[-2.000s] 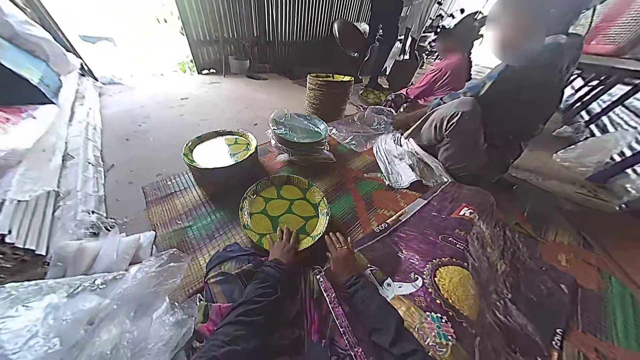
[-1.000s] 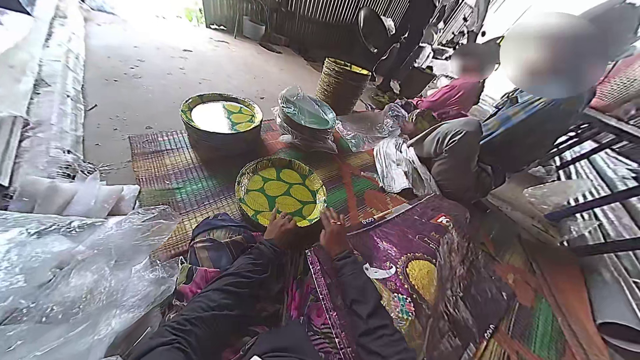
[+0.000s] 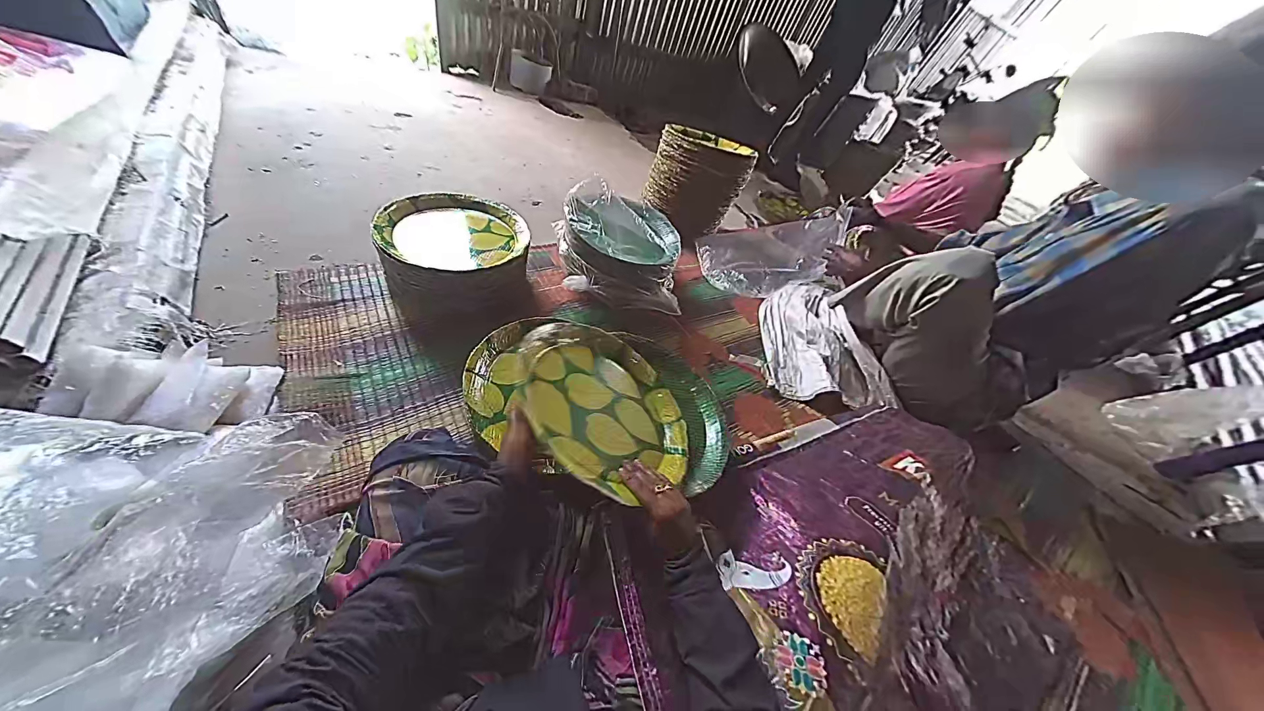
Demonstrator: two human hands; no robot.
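Observation:
A round plate with a green and yellow leaf pattern [image 3: 604, 425] is tilted between my hands. My left hand [image 3: 517, 442] grips its left edge, and my right hand [image 3: 656, 494] holds its lower right rim, a ring on one finger. Beneath it lies another patterned plate [image 3: 484, 380], with a green round plate rim [image 3: 709, 434] showing at the right. The underside of this pile is hidden. Ahead stand a tall stack of patterned plates [image 3: 449, 272] and, to its right, a stack of green plates in clear plastic [image 3: 624, 237].
A taller plate stack [image 3: 699, 178] stands farther back on the woven mat [image 3: 336, 365]. Clear plastic sheeting [image 3: 158, 553] lies at my left, a purple printed sack [image 3: 790, 504] at my right. A person [image 3: 918, 306] sits at the right holding a clear bag [image 3: 770, 259], another person [image 3: 943, 202] beyond.
Earlier my hands rested at the near rim of the patterned plate on the pile; now they hold a plate raised and tilted, with another patterned plate and a green rim visible beneath.

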